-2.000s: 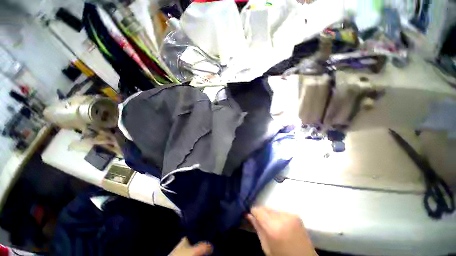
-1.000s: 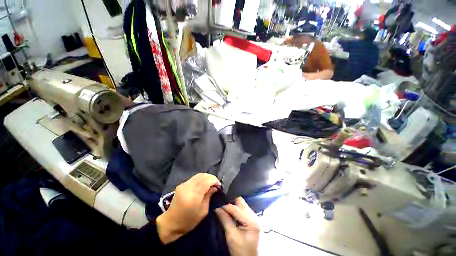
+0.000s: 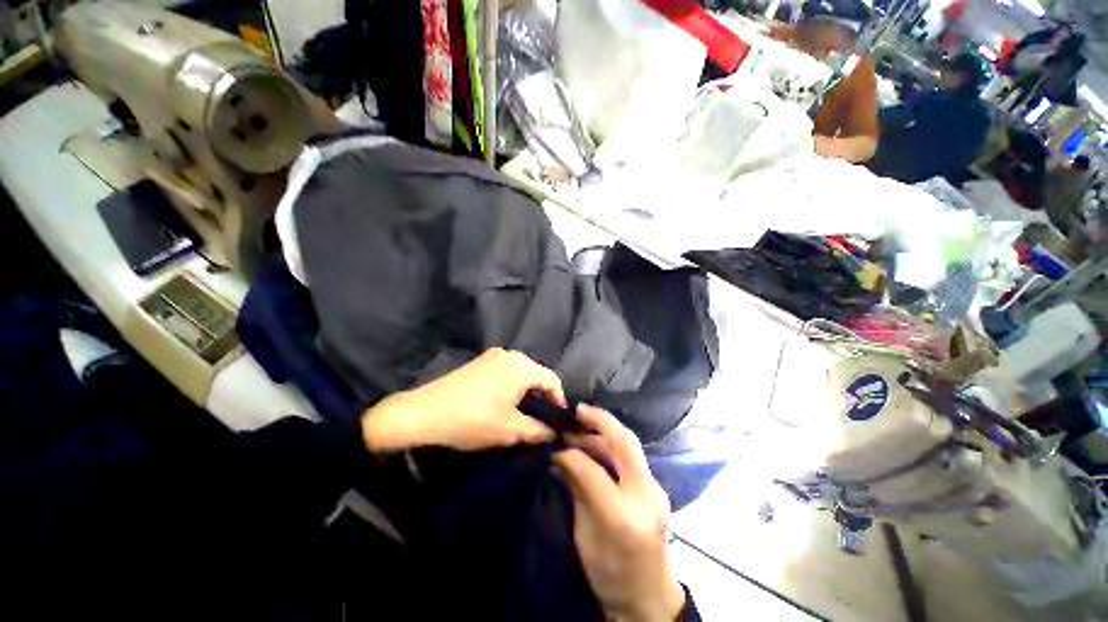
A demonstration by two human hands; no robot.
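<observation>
The garment's dull grey inner layer [image 3: 425, 255], with a white edge at its left, lies heaped over navy cloth left of the needle area. My left hand [image 3: 468, 405] grips a dark navy end [image 3: 549, 414] of the garment between thumb and fingers. My right hand [image 3: 620, 516] holds the same end from the right, its fingertips close to my left hand's. Dark cloth hangs below both hands. The presser foot area [image 3: 838, 501] of the sewing machine is to the right of my hands, apart from them.
The cream machine head [image 3: 899, 425] stands at the right, with dark shears [image 3: 903, 571] partly visible on the bed. Another machine [image 3: 182, 97] and a dark flat object [image 3: 146, 226] are at the left. White cloth [image 3: 778, 170] is heaped behind. Two people sit farther back.
The view has swung, so the machine head appears farther right. Both hands came together on the navy end earlier and still hold it, now raised against the grey layer, with the right hand more visible.
</observation>
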